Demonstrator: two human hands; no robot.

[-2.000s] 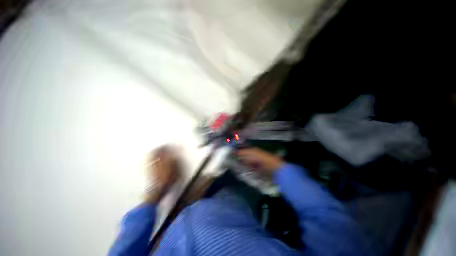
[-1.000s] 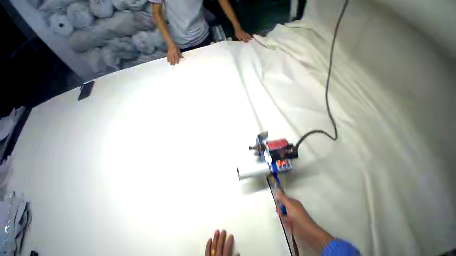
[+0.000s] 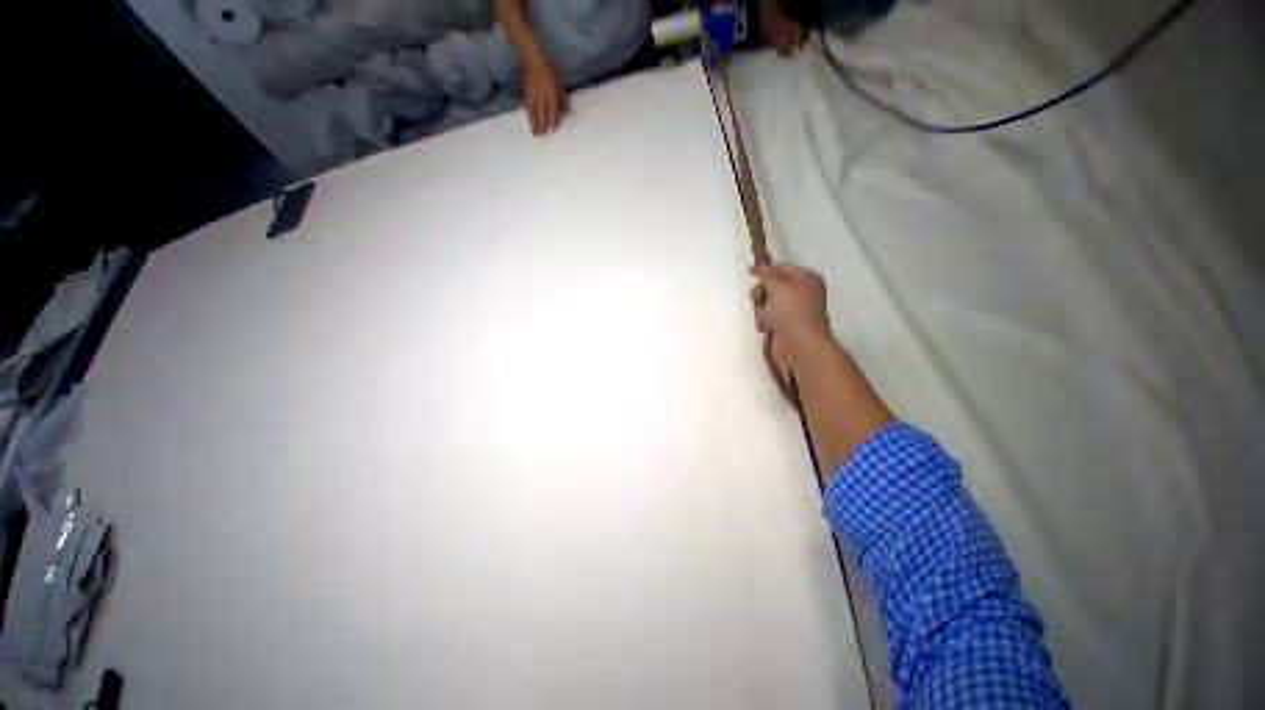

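My right hand (image 3: 796, 302) is closed around the thin brown cutter handle (image 3: 746, 194), over the cloth right of centre. The handle runs up to the end cutter (image 3: 717, 31), a blue unit with a white cylinder, at the far table edge and partly cut off by the top of the picture. A thin dark track line (image 3: 842, 569) runs from below my hand toward the bottom edge. Flat white cloth (image 3: 458, 416) lies left of it, and loose, wrinkled cream cloth (image 3: 1027, 361) lies right of it. My left hand is not in view.
A person's hand (image 3: 545, 104) rests on the far edge, and another hand (image 3: 781, 31) is beside the cutter. A flat black object (image 3: 290, 210) lies near the far left edge. Grey-white pieces (image 3: 63, 596) are piled at left. A black cable (image 3: 957, 129) curves at upper right.
The cutter has moved away from me to the far edge, and my right arm has stretched forward with the handle. My left hand has left the picture.
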